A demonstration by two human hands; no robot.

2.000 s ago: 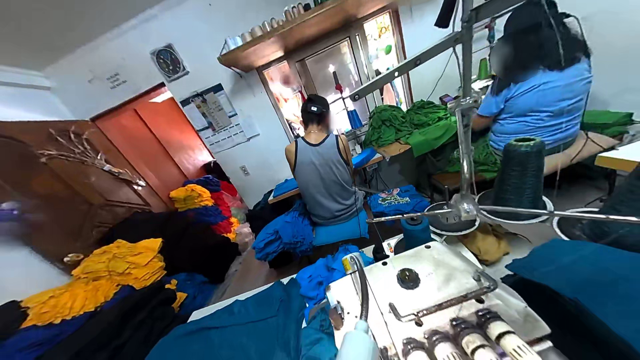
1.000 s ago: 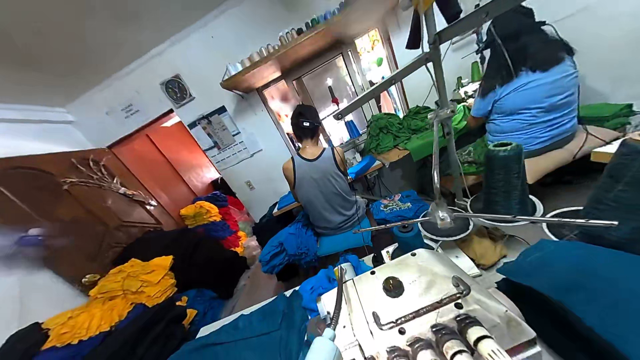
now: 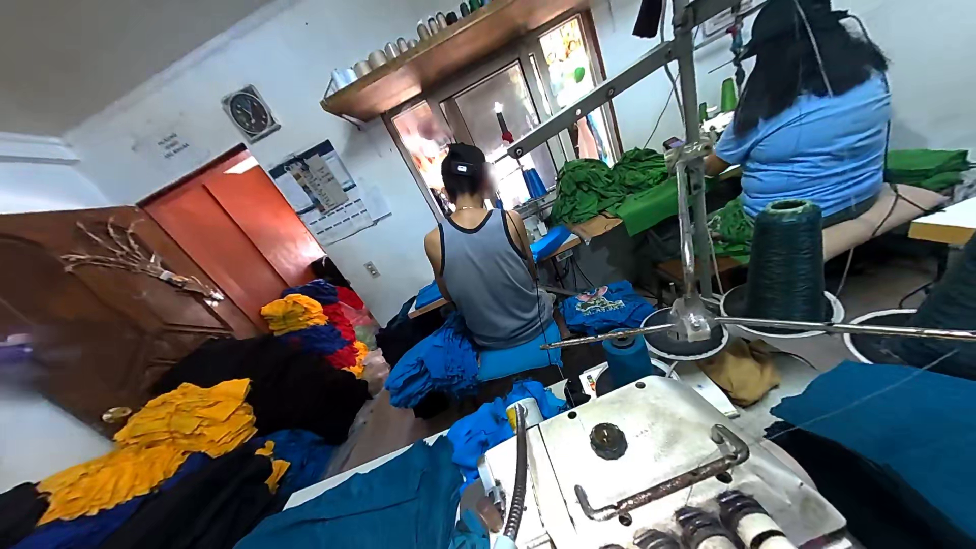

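Note:
Neither of my hands shows in the head view. At the bottom stands a sewing machine [image 3: 656, 450] with a white metal top, a rusty wire handle, a dark round cap and several tension knobs at its lower edge. Folded teal fabric [image 3: 366, 503] lies to its left, and more teal fabric [image 3: 884, 427] spreads to its right over something black. Behind the machine, a dark green thread cone [image 3: 789, 259] and a blue thread cone [image 3: 628, 358] stand near a metal thread stand [image 3: 690, 229]. Bright blue cloth [image 3: 488, 431] bunches against the machine's left side.
A person in a grey tank top [image 3: 492, 274] sits ahead, back turned; another in a blue T-shirt [image 3: 816, 152] sits at right beside green fabric [image 3: 610, 183]. Yellow fabric stacks [image 3: 183, 419] and black cloth [image 3: 267, 381] pile up at left. A wooden shelf [image 3: 457, 53] holds thread spools.
The view has shifted and tilted slightly. The two seated people remain in their places, and nothing else has plainly changed.

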